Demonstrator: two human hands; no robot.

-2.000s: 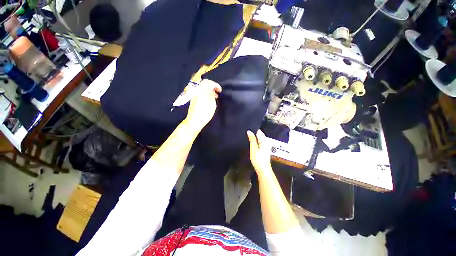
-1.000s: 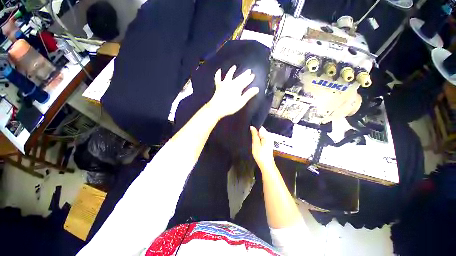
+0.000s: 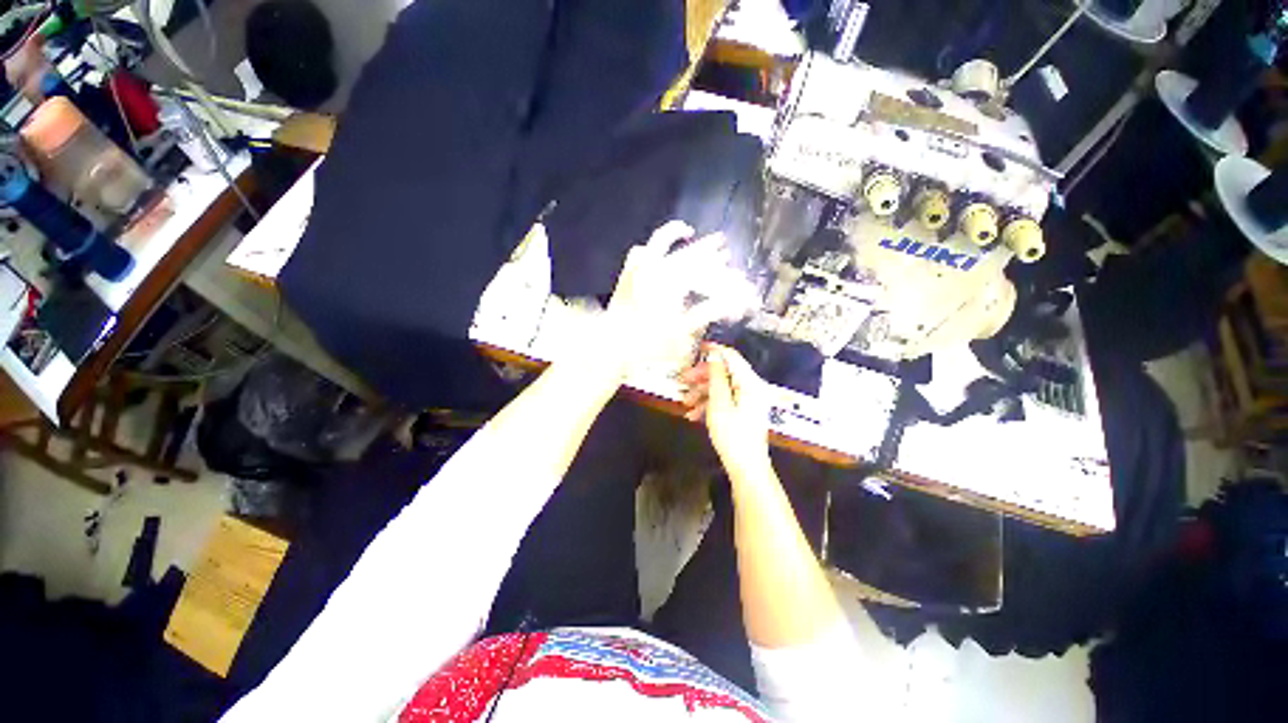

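Observation:
A dark cloth panel (image 3: pixel 636 177) lies left of the white JUKI overlock machine (image 3: pixel 904 212), its right edge along the needle area. My left hand (image 3: pixel 678 290) is on the panel's lower part close to the needle area, fingers bent; glare hides whether it pinches the cloth. My right hand (image 3: pixel 720 396) is just below it at the table's front edge, fingertips together by the cloth's near corner; what lies between them cannot be made out. A larger dark cloth stack (image 3: pixel 424 184) lies to the left and hangs over the table edge.
Dark trimmings (image 3: pixel 975 403) lie on the white table right of the hands. Thread stand discs (image 3: pixel 1257 205) are at far right. Another table with a blue cone (image 3: pixel 64 219) and a peach cone (image 3: pixel 85 148) is at far left. A tan board (image 3: pixel 228 596) lies low at left.
The dark panel has moved up and away, baring the table's front edge. My left hand went from flat and spread on the cloth to bent fingers nearer the needle. My right hand's fingers have closed together.

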